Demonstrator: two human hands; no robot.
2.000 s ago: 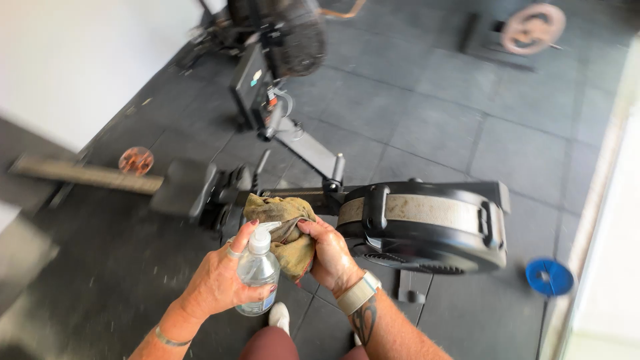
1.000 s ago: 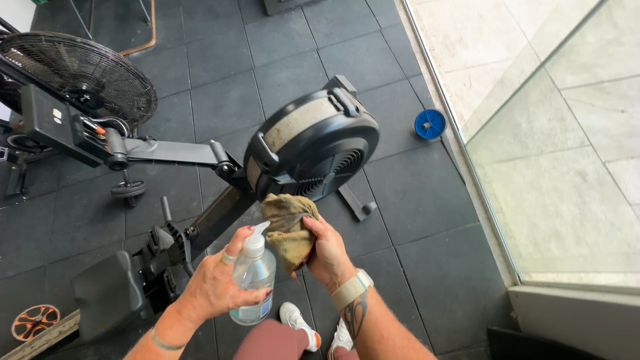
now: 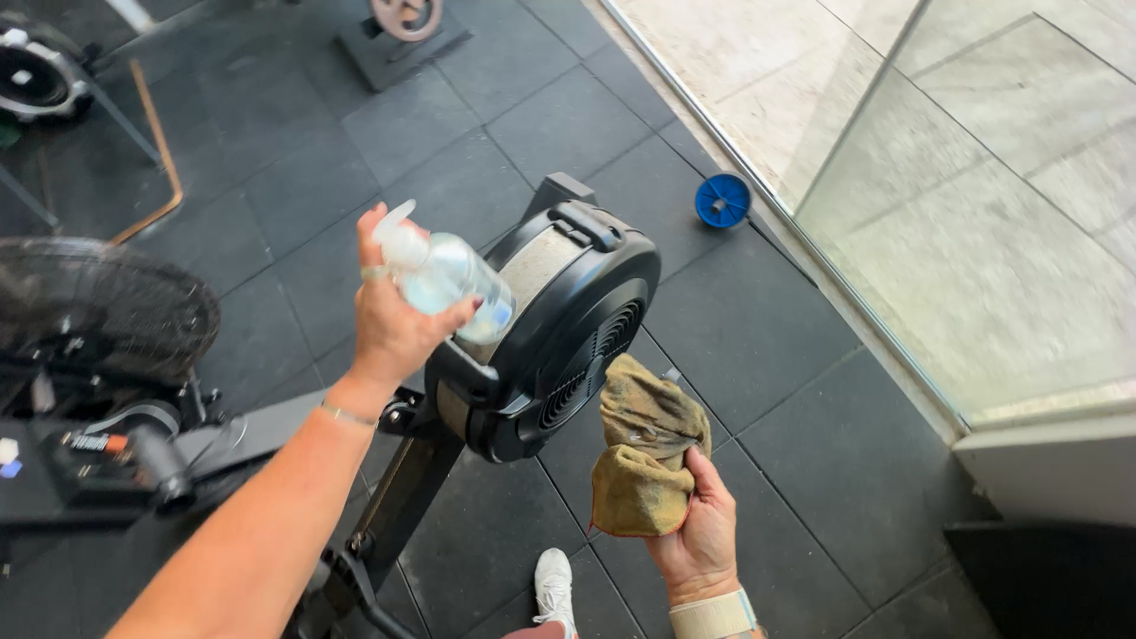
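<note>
My left hand (image 3: 395, 324) grips a clear plastic pump bottle (image 3: 448, 280) by its body and neck, tilted over the flywheel housing (image 3: 568, 337) of a rowing machine. Clear liquid shows inside the bottle. In my right hand (image 3: 706, 532) is a bunched, stained yellowish cloth (image 3: 652, 444) with a red edge, held to the right of the housing and below its vented side. A dusty light band (image 3: 535, 266) runs around the housing's rim. Whether the bottle touches the housing cannot be told.
The rower's rail (image 3: 413, 497) runs down to the lower left. A fan bike's caged wheel (image 3: 106, 302) stands at the left. On the rubber tiles lies a blue ab wheel (image 3: 723, 201), near a glass panel (image 3: 1003, 222). My white shoe (image 3: 554, 586) is at the bottom.
My hands have moved apart; before, bottle and cloth were held close together. The bottle has gone up and left over the flywheel housing and tilted over. The view has shifted.
</note>
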